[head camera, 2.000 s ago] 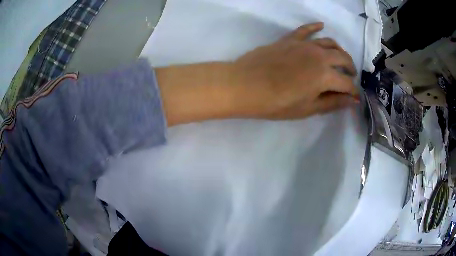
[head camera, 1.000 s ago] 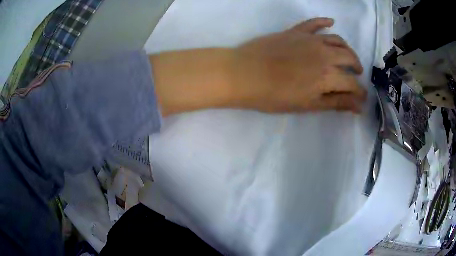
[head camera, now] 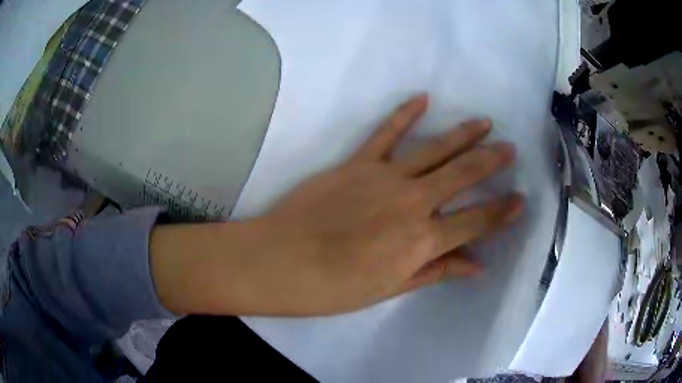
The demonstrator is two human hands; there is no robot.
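A large white cloth piece (head camera: pixel 419 52) lies on the table, its curved cut-out on the left side. My left hand (head camera: pixel 359 224) lies flat on it, palm down, fingers spread, touching the cloth without gripping it. The cloth's right edge runs at the metal folder (head camera: pixel 564 202) and the presser foot area (head camera: pixel 572 116). A white band (head camera: pixel 572 277) comes out below the folder. Part of my right hand (head camera: pixel 596 359) shows at the band's lower right end, blurred and mostly hidden; its hold cannot be made out.
The cream machine head (head camera: pixel 636 105) stands at the right. Scissors (head camera: pixel 654 307) lie right of the band, near white scraps (head camera: pixel 644 224). Plaid cloth (head camera: pixel 86 67) lies at the far left. A ruler scale (head camera: pixel 183 202) marks the front table edge. A black shape (head camera: pixel 217 351) is at the bottom.
My left hand has moved down and left from beside the folder, and its fingers have spread. The white cloth has shifted, baring more table and ruler at left. Part of my right hand has appeared.
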